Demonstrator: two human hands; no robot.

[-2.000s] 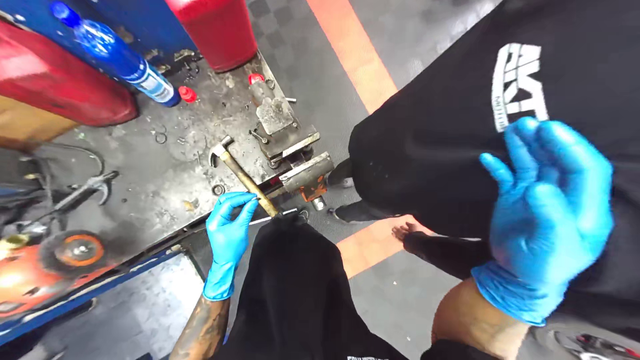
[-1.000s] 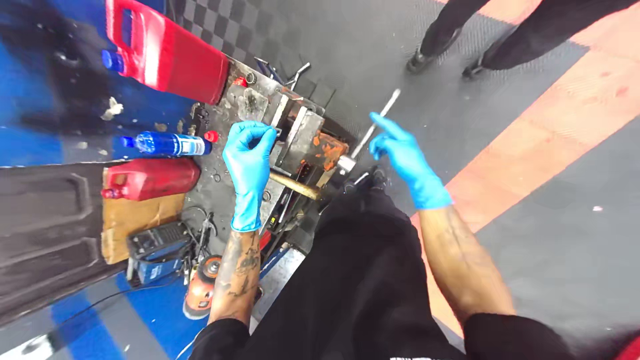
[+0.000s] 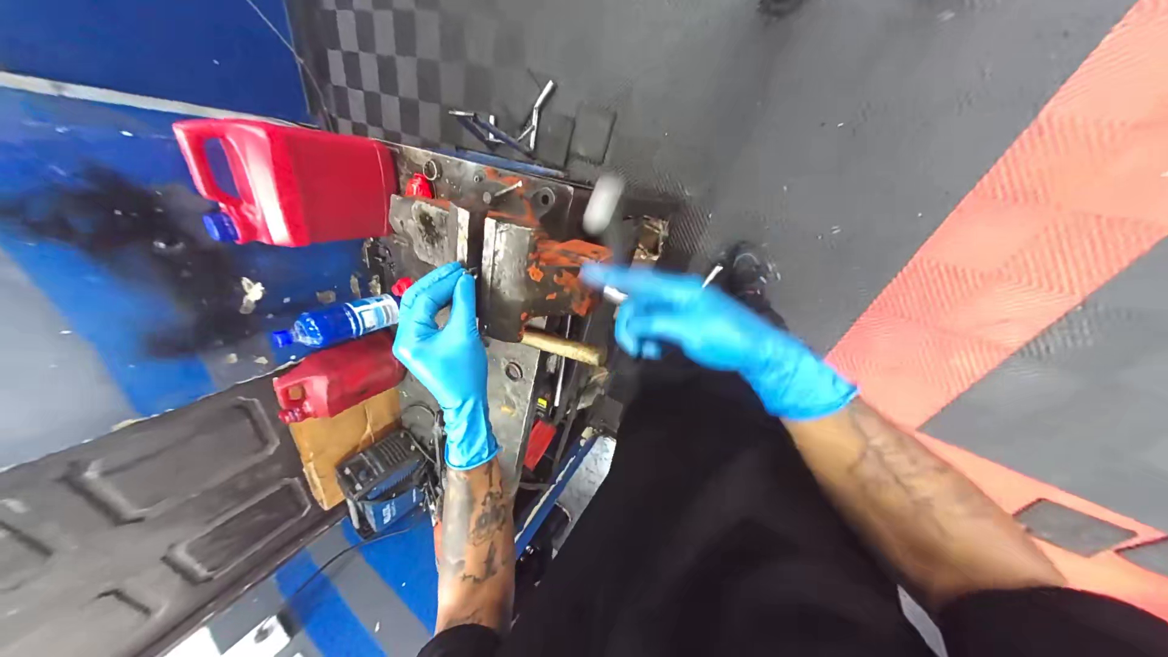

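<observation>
A bench vise with worn orange paint sits on the metal workbench, its jaws slightly apart. My left hand, in a blue glove, is over the jaws with thumb and fingertips pinched around a tiny item, too small to identify. My right hand, also gloved in blue, is blurred beside the vise's handle end; its index finger points toward the vise screw, and whether it touches the handle cannot be told. A blurred pale knob shows above that fingertip. Below the vise lies a hammer's wooden handle; its head is hidden.
A large red jug, a blue bottle and a smaller red jug line the bench's left side. Near them are cardboard and a blue-black machine. Metal stand parts lie beyond the bench.
The view has swung strongly. My left hand has gone from the hammer handle to above the vise jaws. My right hand has come from the right to beside the vise.
</observation>
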